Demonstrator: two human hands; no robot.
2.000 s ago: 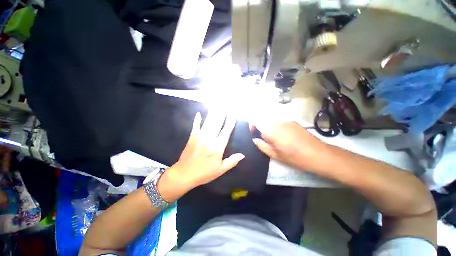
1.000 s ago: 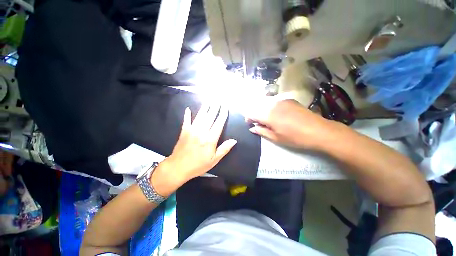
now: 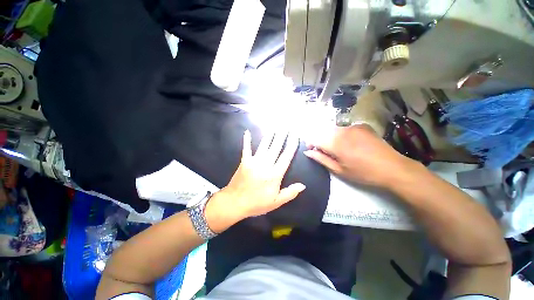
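Note:
Black fabric (image 3: 205,137) lies on the sewing table and hangs a little over its front edge. My left hand (image 3: 266,179) lies flat on it with the fingers apart, just below the bright lamp spot. My right hand (image 3: 357,155) is at the fabric's right edge, fingers bent, thumb and fingertips by the fabric; glare partly hides the fingertips, so a grip cannot be told. The cream sewing machine head (image 3: 351,47) is above the hands. The needle area is washed out by glare. A white lamp bar (image 3: 237,44) stands left of it.
Dark red-black scissors (image 3: 413,137) lie right of the needle. A light blue stringy tuft (image 3: 495,126) hangs at the right. The white table edge (image 3: 369,217) shows ruler-like marks. A blue basket (image 3: 82,258) with clear bags is below left. Part of another machine (image 3: 14,85) is at the far left.
The view has shifted slightly. Over the last two seconds the fabric's right edge has changed from straight to curved. Both hands stay close to the needle area.

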